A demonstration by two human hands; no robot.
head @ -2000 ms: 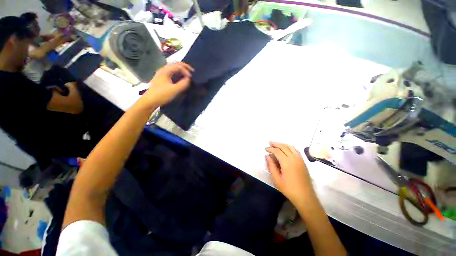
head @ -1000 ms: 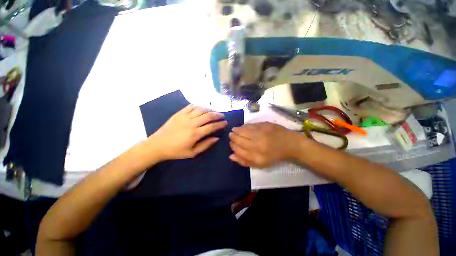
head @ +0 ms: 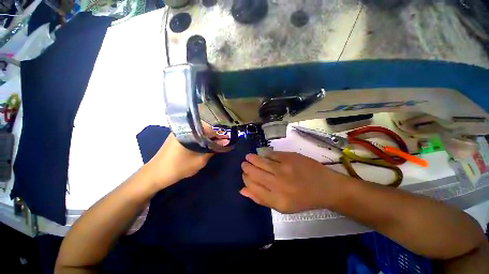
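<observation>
A dark navy fabric piece [head: 209, 198] lies flat under the needle area of the sewing machine [head: 375, 101] and hangs over the table's front edge. My left hand [head: 185, 155] lies on the cloth left of the presser foot, its fingertips partly hidden by the shiny curved metal guard [head: 181, 107]. My right hand [head: 287, 179] is at the cloth's right edge, just in front of the needle area, fingers bent against it. Whether its fingers pinch the cloth is unclear. The presser foot is mostly hidden.
Another navy panel [head: 51, 123] lies on the table at the left. Shears [head: 370, 152] with red and yellow-olive handles, an orange tool [head: 410, 156], a green item [head: 433, 144] and a black pad [head: 349, 119] lie right of the needle. A blue basket [head: 399, 259] is below.
The view has moved closer to the machine head. My left hand's fingertips and the cloth are now further in beside the presser foot. Earlier, both hands were empty and apart.
</observation>
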